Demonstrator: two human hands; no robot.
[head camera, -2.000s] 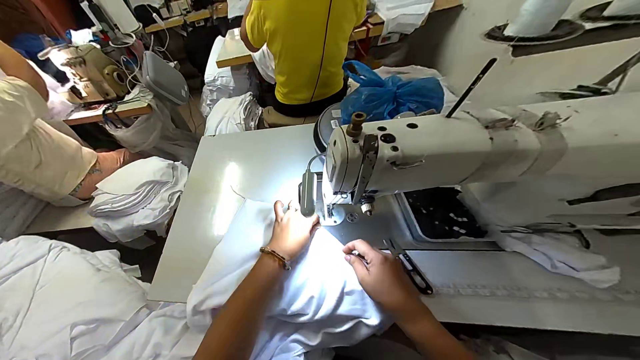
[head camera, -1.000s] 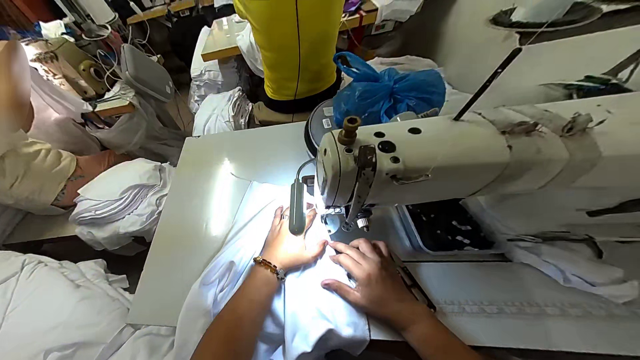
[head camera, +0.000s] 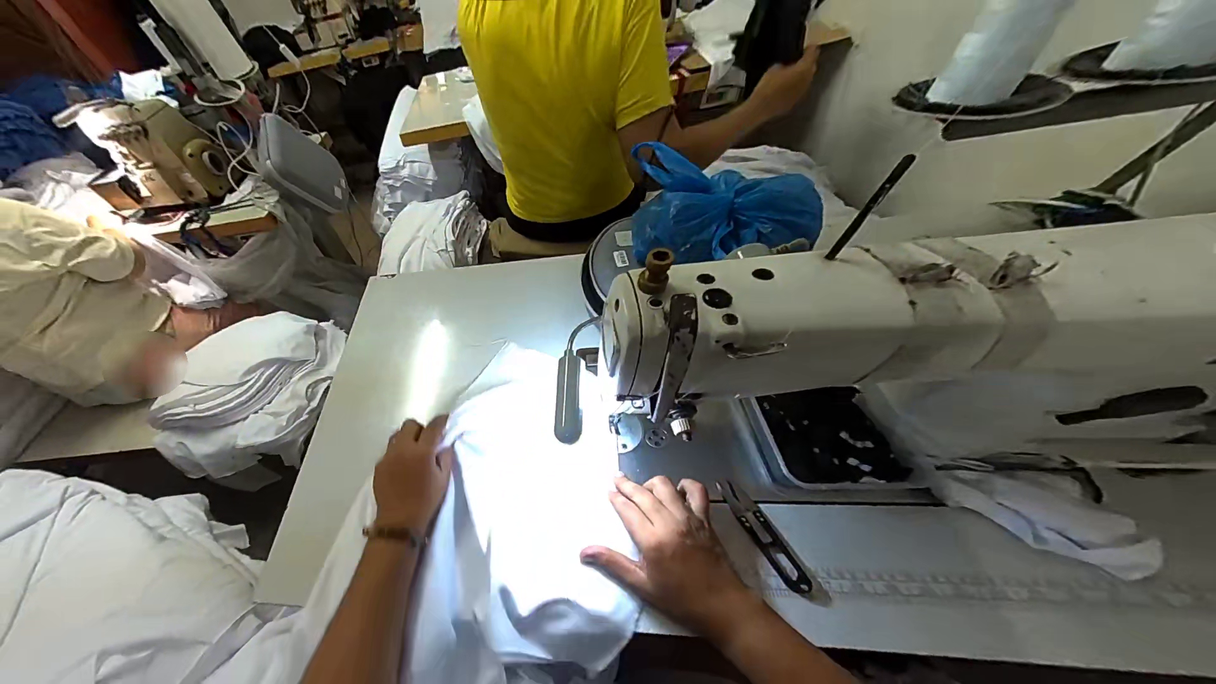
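Observation:
White fabric (head camera: 541, 513) lies under the lit head of an industrial sewing machine (head camera: 760, 323) and hangs over the table's front edge. My left hand (head camera: 411, 480) is at the fabric's left side, fingers curled on a fold of it. On the fabric's right edge, just in front of the needle area, rests my right hand (head camera: 665, 541), fingers spread and palm down. A small lamp (head camera: 568, 399) hangs left of the machine head. Black thread snips (head camera: 768, 541) lie to the right of my right hand.
A tray of dark small pieces (head camera: 826, 437) sits behind the snips. A blue plastic bag (head camera: 727, 209) stands behind the machine. White fabric stacks (head camera: 247, 380) lie at left. One person in yellow (head camera: 570, 104) works ahead; another person (head camera: 76, 294) is at far left.
My left hand has moved left, away from the needle area, to the fabric's left side. The right hand, curled two seconds ago, now lies flat on the fabric. The person in yellow has an arm stretched right.

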